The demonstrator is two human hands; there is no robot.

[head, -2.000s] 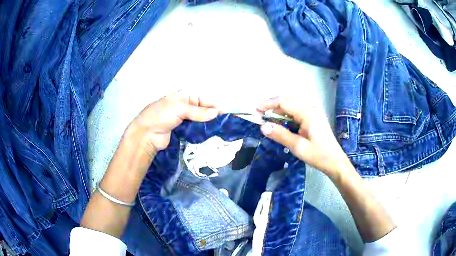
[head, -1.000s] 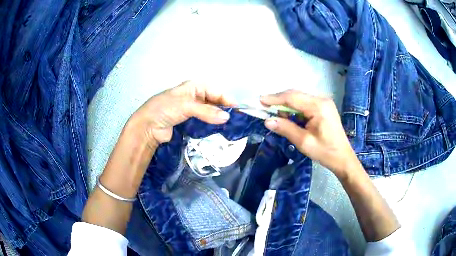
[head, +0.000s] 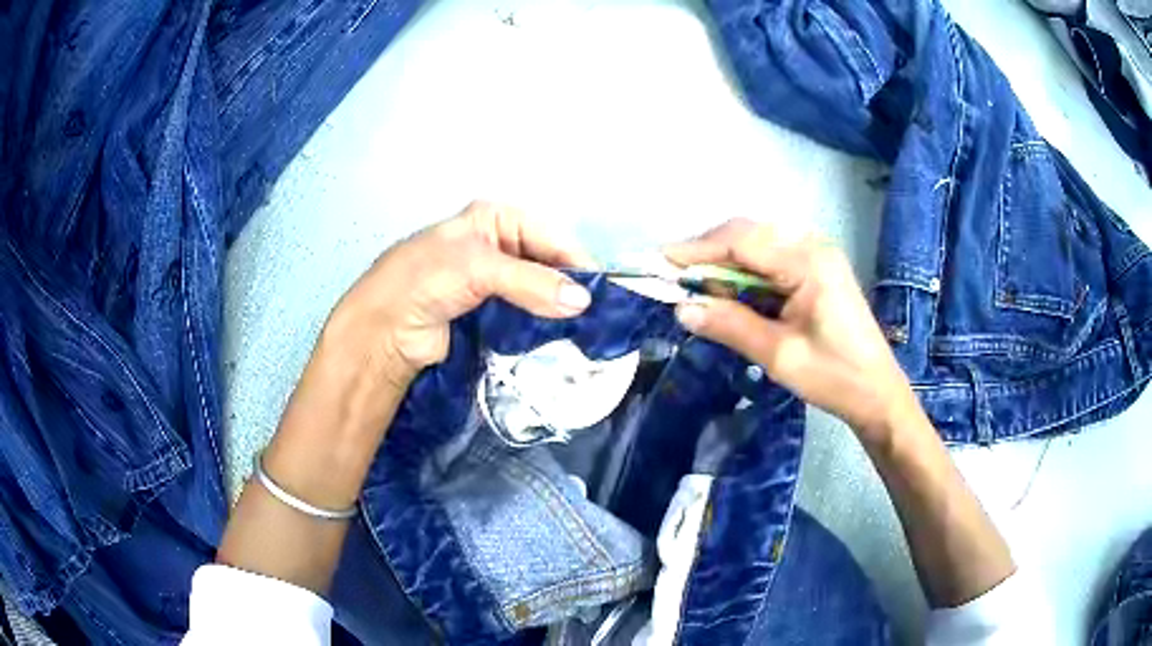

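The dark blue waistband (head: 417,517) of a pair of jeans forms an open loop in front of me. Inside it show a white pocket bag (head: 556,391) and pale inside denim (head: 537,517). My left hand (head: 468,284) pinches the top edge of the waistband between thumb and fingers. My right hand (head: 790,316) holds thread snips (head: 651,284) with a green-black handle. The silver blades point left along the waistband's top edge, close to my left fingertips. Any thread at the blades is too fine to tell.
A large pile of blue jeans (head: 101,290) lies at the left. Other jeans with a back pocket (head: 1042,234) lie at the right, their waistband towards me. More denim shows at the top right and lower right corners. The pale table (head: 316,252) shows between them.
Both hands and the waistband have shifted slightly right and down in the view. The snips' blades now lie closer to my left fingertips than two seconds ago.
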